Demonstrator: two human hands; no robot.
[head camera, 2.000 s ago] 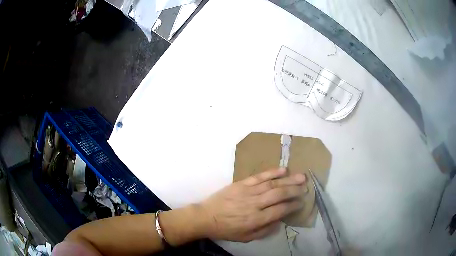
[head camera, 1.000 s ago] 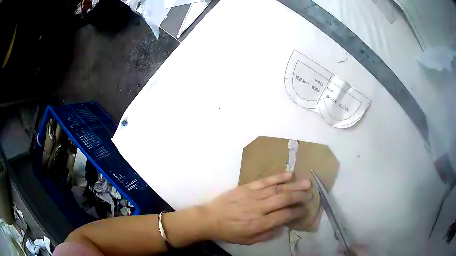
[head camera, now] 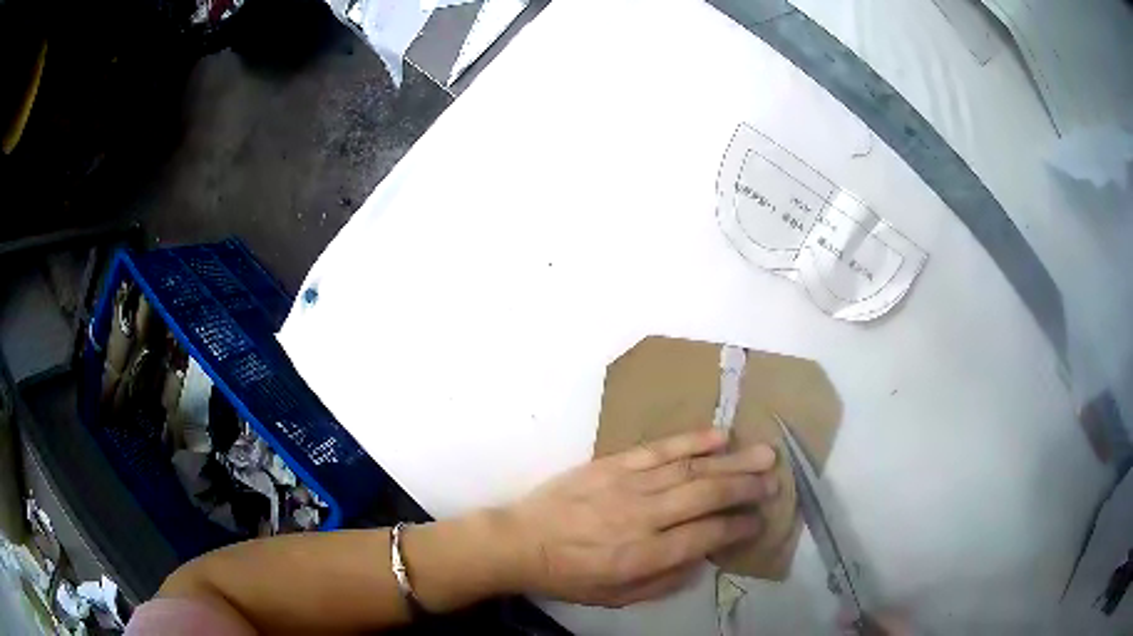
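Observation:
A brown card [head camera: 659, 391] with clipped corners lies on the white table sheet [head camera: 497, 298]. A narrow, ragged white tape strip [head camera: 731, 385] runs down it. My left hand [head camera: 652, 516] lies palm down on the card's lower part and holds it against the sheet, hiding that part. A long, pointed silver cutting tool [head camera: 818, 516] lies along the card's right side, its tip over the card. My right hand [head camera: 880, 624] is blurred and mostly cut off by the bottom edge, at the tool's lower end. A small scrap [head camera: 731, 599] shows below the card.
A white double half-round paper pattern [head camera: 820, 242] lies beyond the card. A grey steel rule [head camera: 919, 143] curves along the far right, with loose white material [head camera: 1081, 87] beyond it. A blue crate [head camera: 236, 360] of offcuts stands at the left, below the sheet's edge.
The view has shifted, so card, pattern and hands sit slightly further right in the picture than two seconds ago. My left hand stays on the card and the tool stays at its right side.

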